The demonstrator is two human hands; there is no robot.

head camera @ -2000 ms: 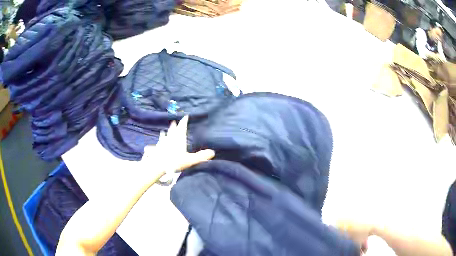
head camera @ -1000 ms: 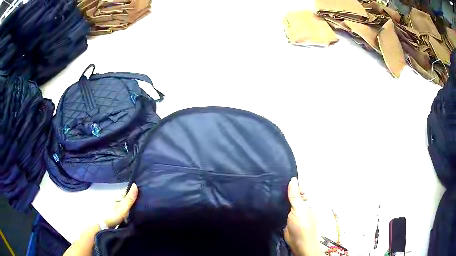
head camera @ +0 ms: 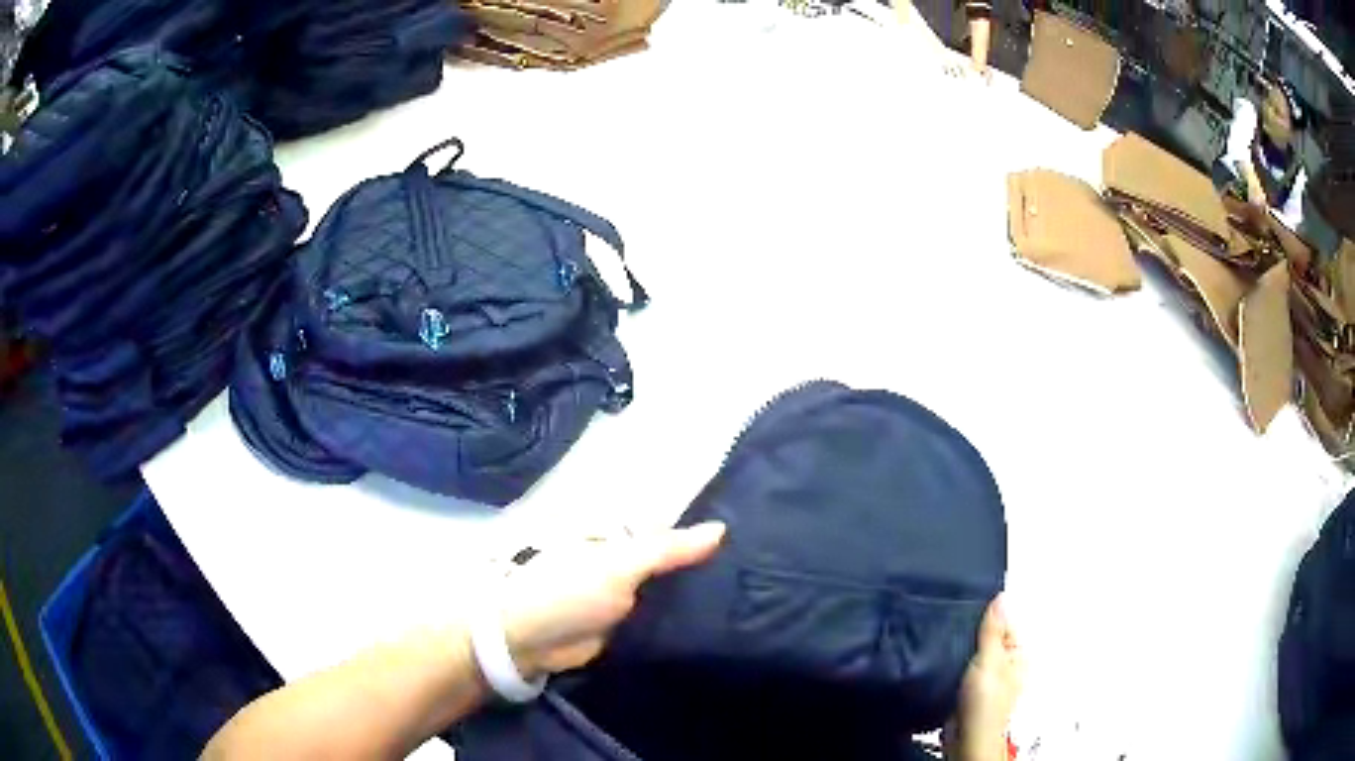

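Observation:
A dark navy backpack (head camera: 847, 506) lies open in front of me, its smooth lining facing up and an inner slip pocket with a straight stitched edge showing. A toothed zipper edge shows along its upper left rim. My left hand (head camera: 595, 595), with a white band at the wrist, grips the backpack's left side, its thumb on the lining; the other fingers are partly hidden. My right hand (head camera: 987, 687) holds the right edge, only partly in view. The lower part of the backpack is dark and cut off by the picture's edge.
A finished quilted backpack (head camera: 446, 320) with pale blue zipper pulls stands at left. Navy stacks (head camera: 134, 238) lie beyond it. Brown pieces (head camera: 1070, 231) lie at far right. A blue bin (head camera: 67, 602) is at lower left. Another person's hand (head camera: 979, 42) shows at the far side.
The view has swung left. The opened panel now sits further right and is turned slightly. My left hand has come over its left side with the thumb on the lining.

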